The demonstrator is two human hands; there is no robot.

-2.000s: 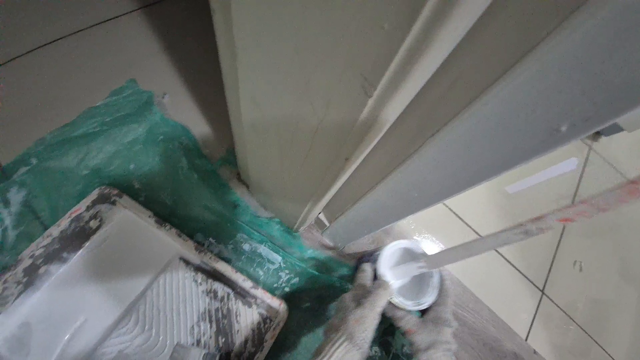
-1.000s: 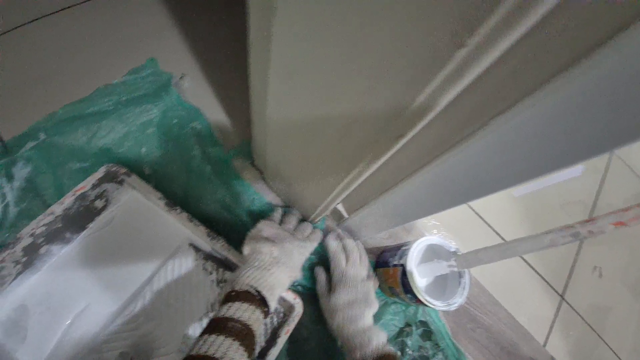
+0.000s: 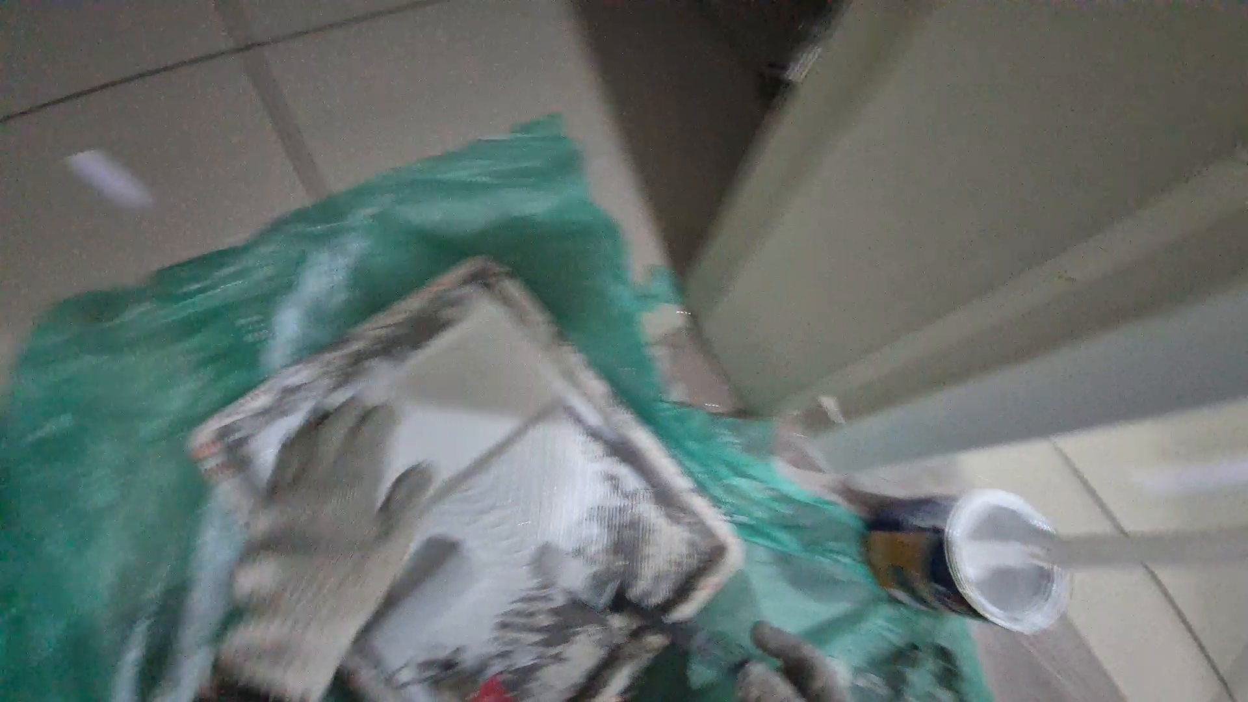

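Observation:
My left hand (image 3: 322,546), in a pale knitted glove, is over the left side of a paint tray (image 3: 487,468) that holds white paint. Blur leaves it unclear whether it grips the tray's edge. At the bottom edge, right of the tray, my right hand (image 3: 795,668) shows only its gloved fingers, and nothing can be seen in them. Something red (image 3: 490,689) lies at the tray's lower end, too cut off to name. An open paint can (image 3: 912,556) with white inside stands to the right, and a long pale stick or handle (image 3: 1150,549) reaches into its mouth.
Crumpled green plastic sheeting (image 3: 127,390) lies under the tray on the tiled floor (image 3: 439,107). A pale upright panel with a ridged edge (image 3: 936,214), perhaps a door frame, rises at the upper right, its foot near the sheeting.
Both gloved hands have left the foot of the upright panel; the left is now over the tray, the right at the bottom edge. The view has swung left.

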